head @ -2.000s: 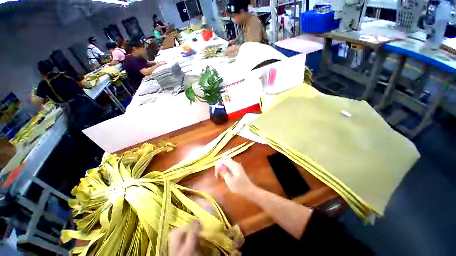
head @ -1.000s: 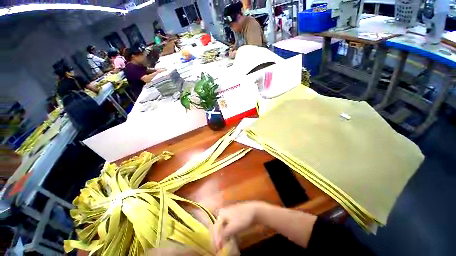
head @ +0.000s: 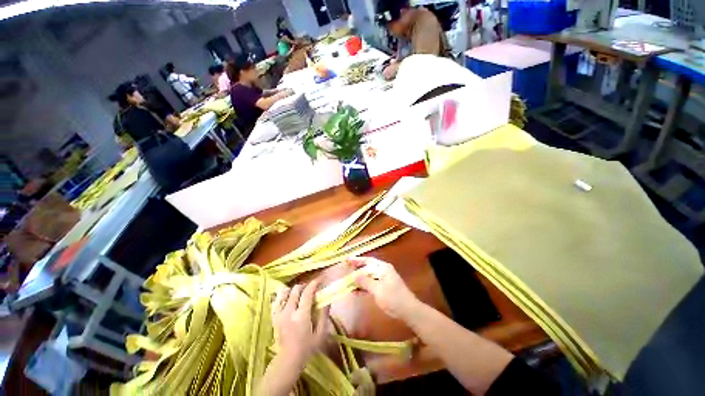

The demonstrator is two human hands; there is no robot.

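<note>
A yellow strip [head: 338, 290] runs between my two hands, in front of me over the desk. My right hand [head: 384, 288] pinches its end between the fingertips. My left hand [head: 299, 319] holds it further left, with the fingers bent around it. The strip bundle [head: 205, 298] lies just left of my left hand, gathered at the middle by a pale band. Another strip [head: 379, 346] lies below the hands with its end pointing right. Whether backing paper is at the fingertips, I cannot tell.
Loose strips [head: 340, 241] lie beyond the hands. A black phone [head: 464, 290] lies right of my right hand, beside a stack of olive panels [head: 549, 224] on white paper. A potted plant [head: 356, 174] and a low white partition [head: 255, 189] stand behind. People work at tables further back.
My hands have come up from the near edge, with a strip now stretched between them. The view has turned a little left, so the scene has shifted right.
</note>
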